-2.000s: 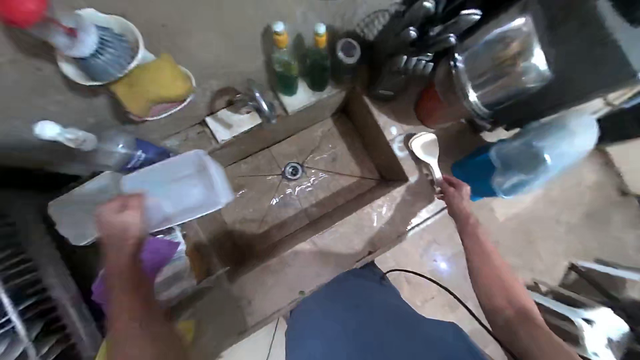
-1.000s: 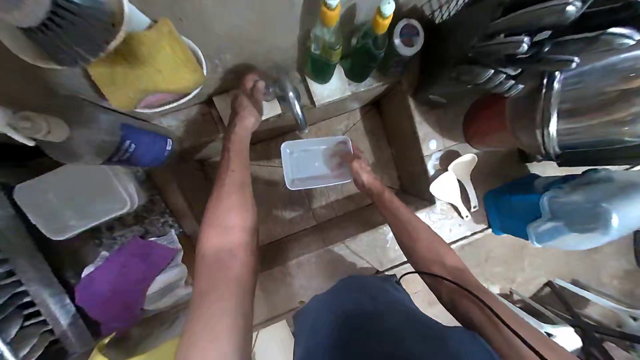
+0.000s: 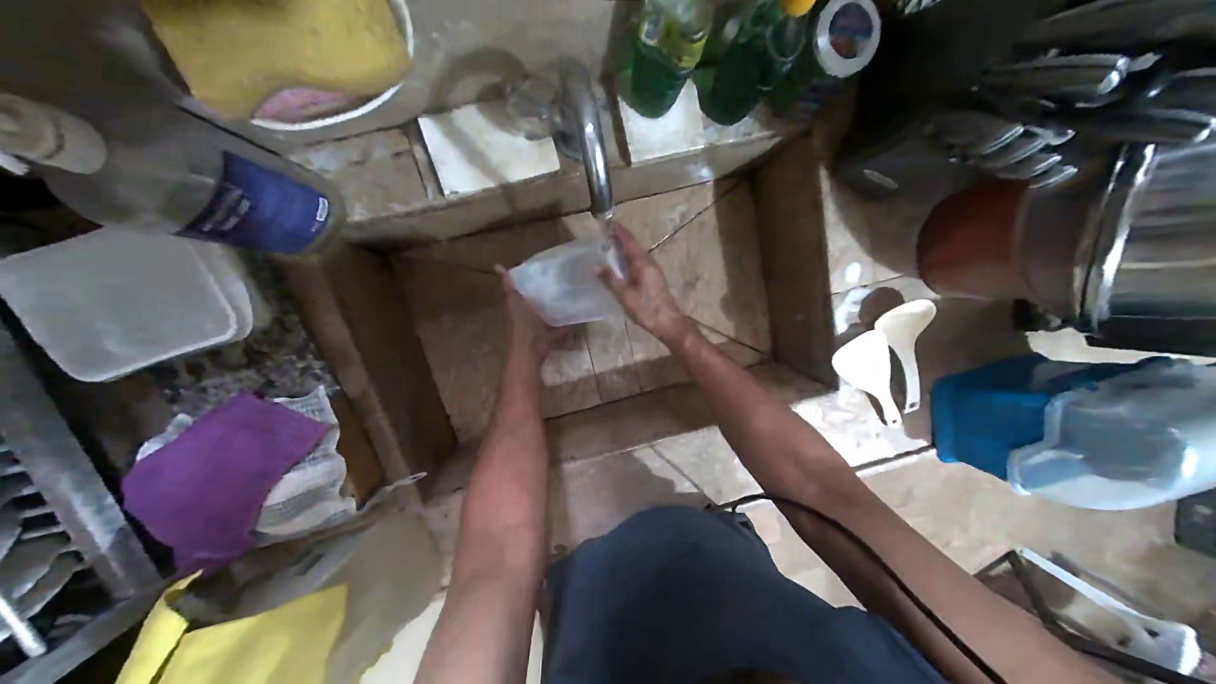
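Note:
Both hands hold a translucent plastic container (image 3: 568,285) inside the tiled sink (image 3: 456,332). My left hand (image 3: 530,318) grips its left edge, while my right hand (image 3: 641,280) has hold of its right side, just under the spout of the metal faucet (image 3: 594,157). The container is tilted. Water at the spout is hard to make out. On the counter left of the sink lies a translucent plastic lid or second container (image 3: 123,294). Two white plastic spoons (image 3: 864,370) lie on the sink's right ledge.
A yellow cloth (image 3: 275,47) lies over a white bowl, near a pump bottle (image 3: 256,204). Green bottles (image 3: 655,66) stand behind the sink. A purple cloth (image 3: 223,475) is at the left; a steel pot (image 3: 1149,237) and a blue container (image 3: 988,408) are at the right.
The left hand has left the faucet area and now holds the container with the right. Two seconds ago the container was at the left and the right hand was at the spoons.

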